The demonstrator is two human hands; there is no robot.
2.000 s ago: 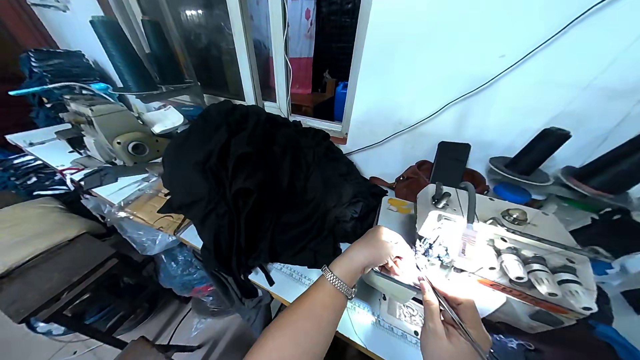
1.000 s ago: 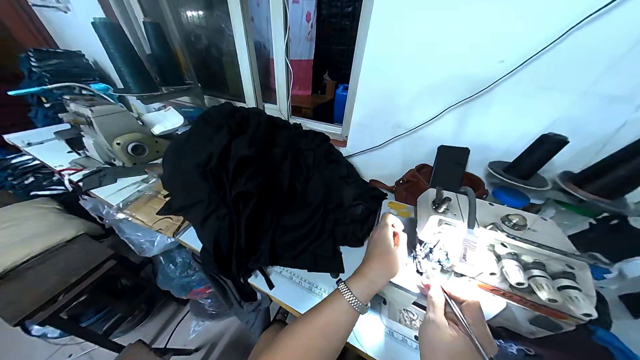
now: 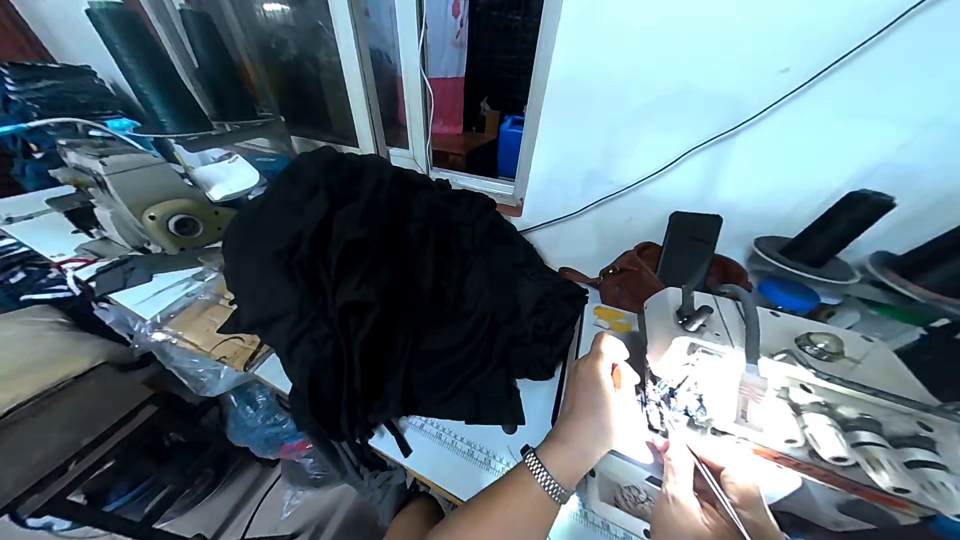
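An overlock sewing machine stands at the right, its needle area glaring under a bright lamp. My left hand, with a metal watch on the wrist, is raised beside the machine's left end with curled fingers; whether it pinches a thread cannot be told. Metal tweezers lie in my right hand, whose fingertips are at the front of the needle area. Below the hands, an opening in the machine shows its inner parts. A large heap of black fabric rests on the table left of my left hand.
A printed ruler strip runs along the table's front edge. Behind the machine are a dark phone, a brown leather bag and black thread cones. Another sewing machine stands at the left, near plastic bags.
My left hand has moved from the needle area to the machine's left side, fingers raised. My right hand stays low at the needle area with the tweezers.
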